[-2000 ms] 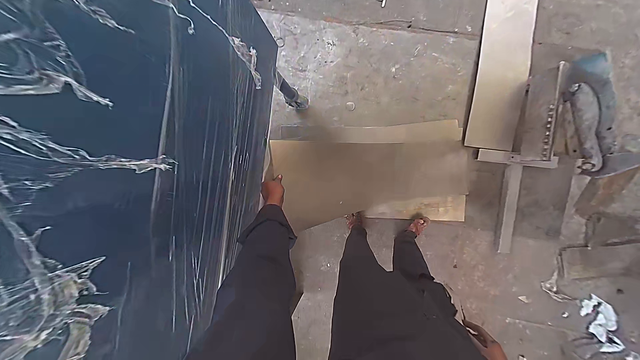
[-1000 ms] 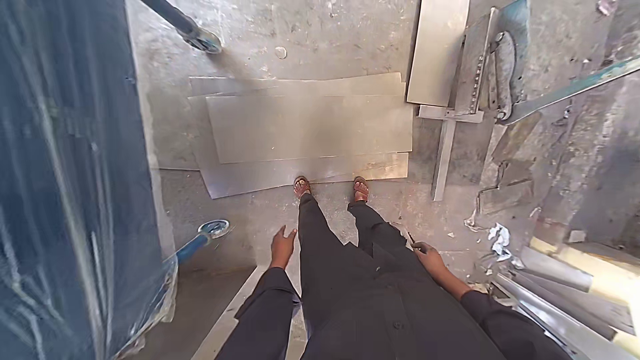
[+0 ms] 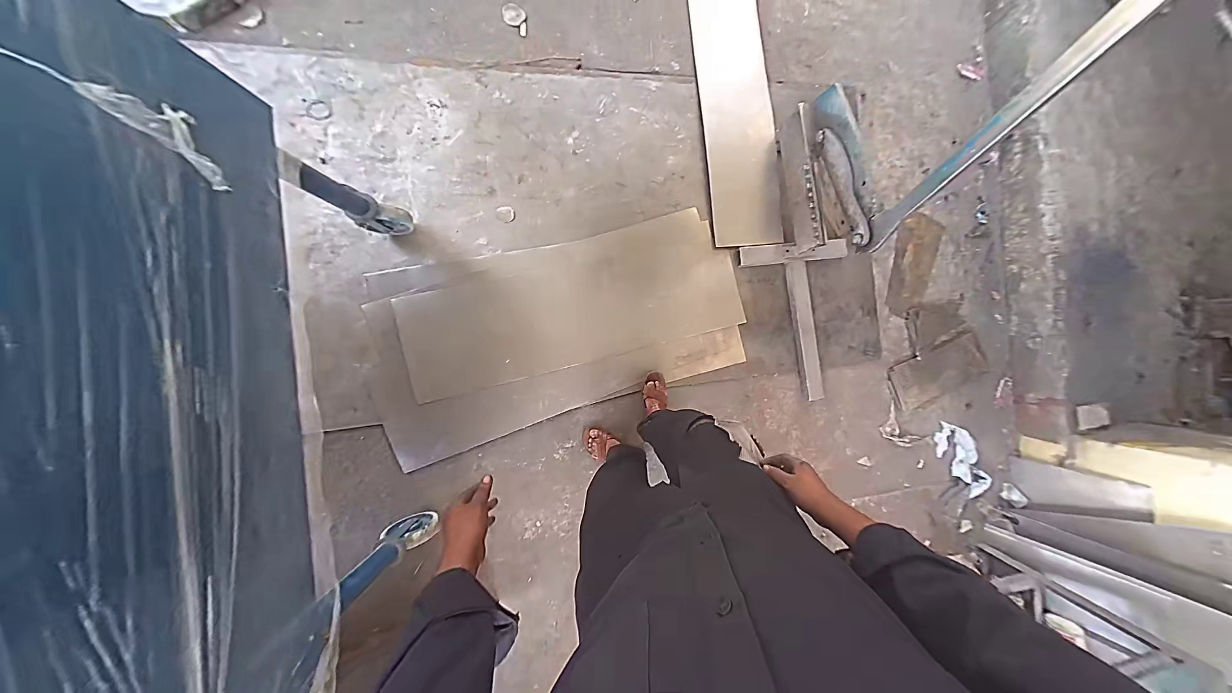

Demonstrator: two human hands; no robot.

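Observation:
Overlapping thin metal sheets (image 3: 568, 308) lie on the concrete floor in front of my feet. My left hand (image 3: 469, 525) hangs below their near left corner, fingers apart, with nothing in it. My right hand (image 3: 794, 479) is beside my right thigh with its fingers curled. A thin dark edge shows at its fingertips, but whether the hand holds something is unclear. A long metal strip (image 3: 739, 125) lies beyond the sheets to the right, near a hand lever shear (image 3: 833, 173) with a long handle (image 3: 1020, 120).
A plastic-wrapped blue table (image 3: 144, 385) on blue legs (image 3: 361, 577) fills the left side. At right are a crossed metal bar (image 3: 804, 327), metal offcuts (image 3: 938, 371), a crumpled white scrap (image 3: 961, 457) and stacked metal profiles (image 3: 1107, 597).
My left hand was at the left edge of the top sheet and is now away from it, with its fingers apart. The top sheet now lies flat on the others. My feet have shifted.

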